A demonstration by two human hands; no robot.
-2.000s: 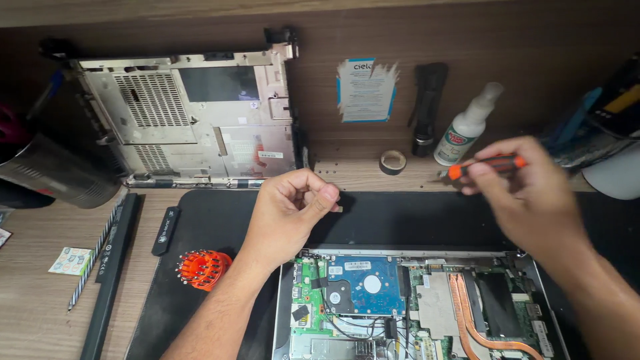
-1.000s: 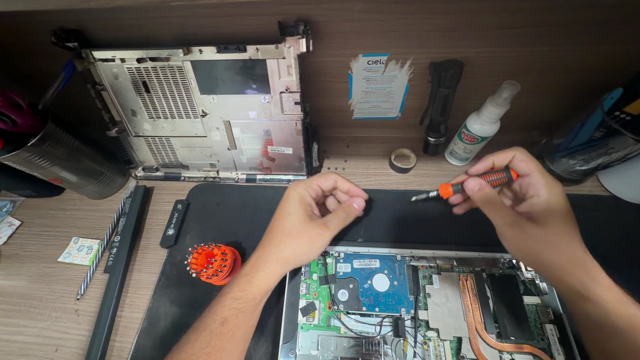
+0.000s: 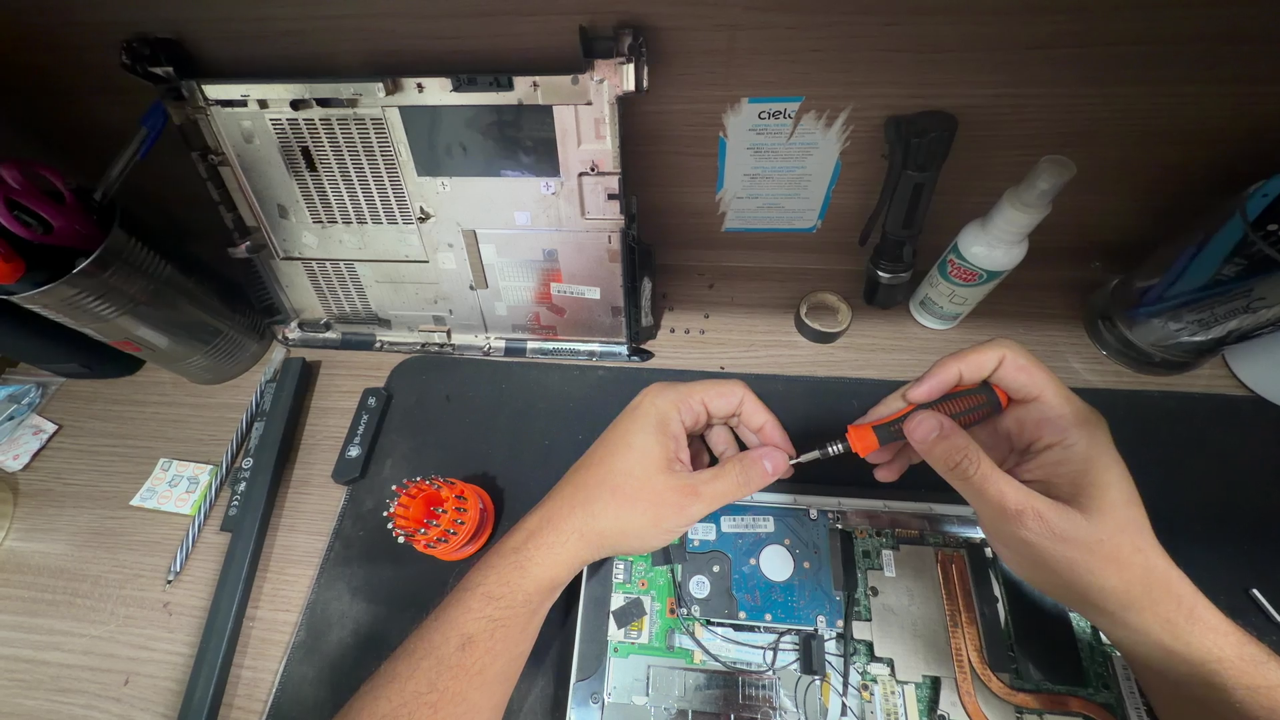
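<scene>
My right hand (image 3: 990, 450) holds an orange and black screwdriver (image 3: 925, 418) whose tip points left. At that tip, my left hand (image 3: 720, 440) pinches thumb and index finger together; whether a small screw sits between them cannot be told. Below both hands lies an opened laptop (image 3: 690, 690), with a hard drive (image 3: 765, 570), copper heat pipes (image 3: 955, 620) and thin black cables showing. An orange holder of screwdriver bits (image 3: 440, 515) stands left of my left forearm. The laptop's bottom cover (image 3: 440, 220) leans upright against the wooden back panel.
Several tiny screws (image 3: 688, 330) lie near a tape roll (image 3: 823, 316). A flashlight (image 3: 905, 210) and a spray bottle (image 3: 985, 250) stand behind. At left are a laptop battery (image 3: 250, 540), a striped pencil (image 3: 225, 470) and a metal can (image 3: 150, 300). A dark mat (image 3: 540, 400) lies under the laptop.
The screwdriver, held apart from my left hand before, now has its tip at my left fingertips. The two hands have come together above the laptop's far edge.
</scene>
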